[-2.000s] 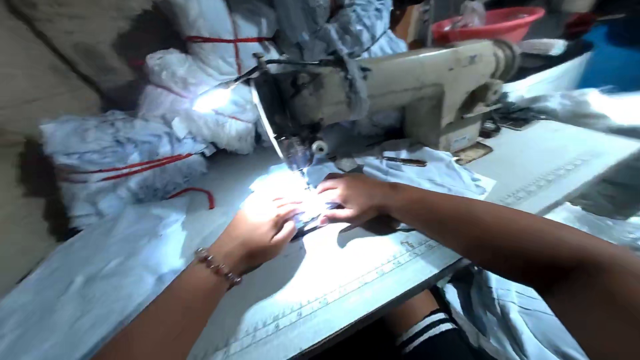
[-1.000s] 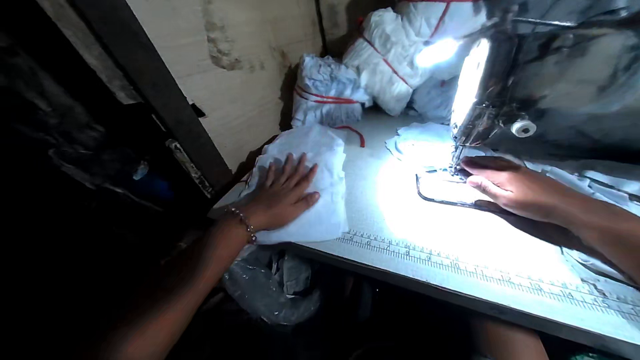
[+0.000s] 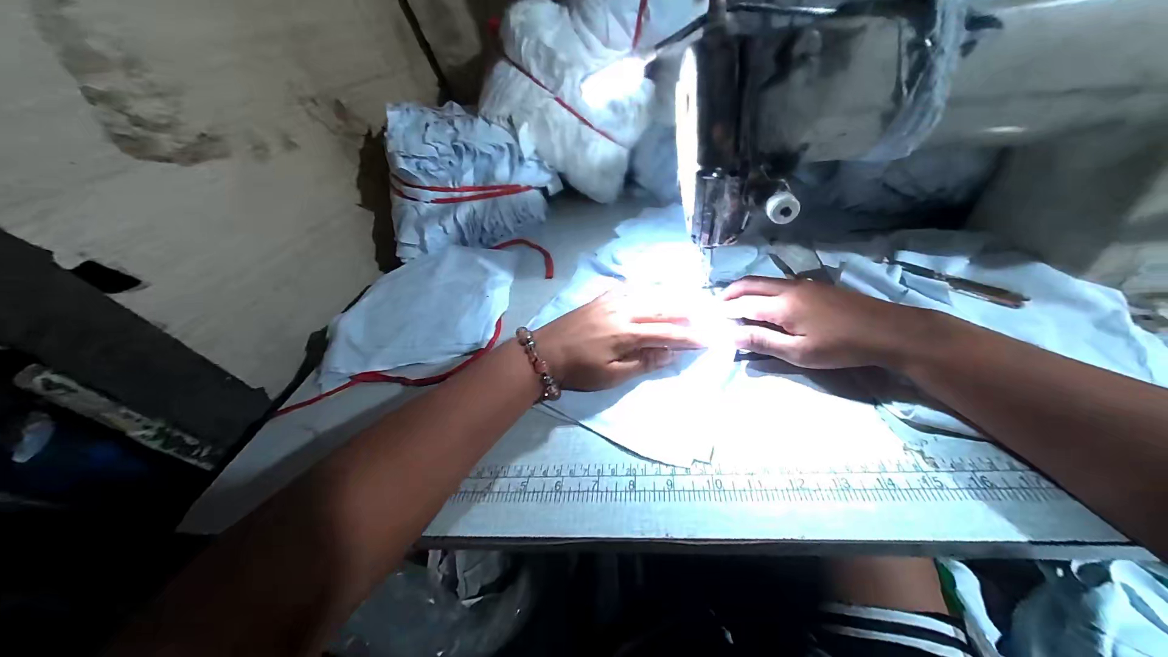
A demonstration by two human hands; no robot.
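Under the needle of a sewing machine lies a piece of pale fabric, brightly lit by the lamp. My left hand, with a beaded bracelet at the wrist, rests on the fabric just left of the needle. Fingers of my right hand press down just right and in front of the needle, close to the left fingertips. Glare hides the fabric between the hands, so whether either hand pinches it is unclear.
Another pale fabric piece and a red cord lie at the left. Tied fabric bundles stand behind. More fabric lies right, with a slim tool on it. A printed ruler scale runs along the table's front edge.
My left hand has moved right, from the fabric at the table's left to the fabric by the needle. A red cord now shows beside the left fabric piece.
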